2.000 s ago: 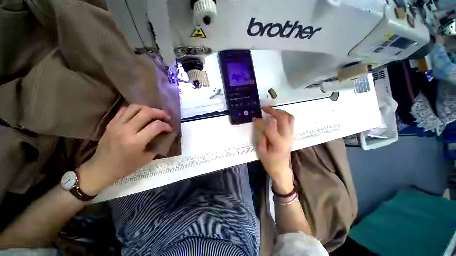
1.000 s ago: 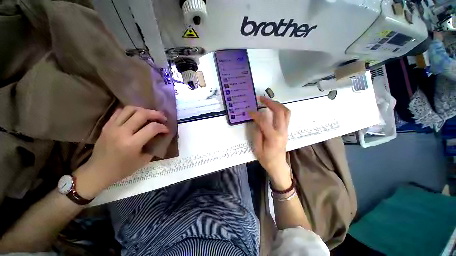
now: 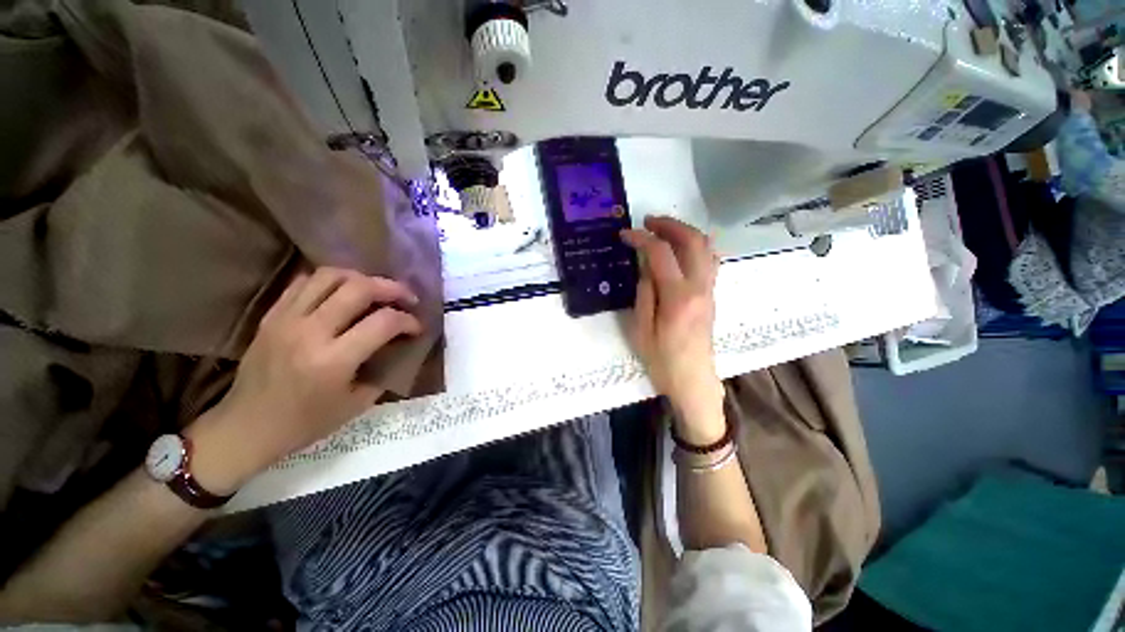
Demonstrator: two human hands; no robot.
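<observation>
A dark smartphone (image 3: 590, 228) with a purple picture on its screen lies on the machine bed, right of the needle area. My right hand (image 3: 676, 296) is at the phone's right edge, a fingertip over the screen, not holding it. My left hand (image 3: 323, 336) rests with curled fingers on the brown cloth (image 3: 185, 235), which covers the left of the table. I cannot tell whether its fingers grip the cloth. The presser foot area is lit violet-white and partly hidden by the cloth and a ribbed knob.
The white sewing machine head (image 3: 568, 74) spans the top. A printed scale (image 3: 518, 393) runs along the table front. More brown cloth (image 3: 802, 469) hangs right of my lap. A white basket (image 3: 934, 340) and green cloth (image 3: 1005, 556) are at the right. Part of a person's sleeve (image 3: 1086, 167) shows at the upper right.
The phone screen has changed from a light list to a dark page with a purple picture. My right hand has moved slightly up along the phone's right edge. My left hand stays on the cloth.
</observation>
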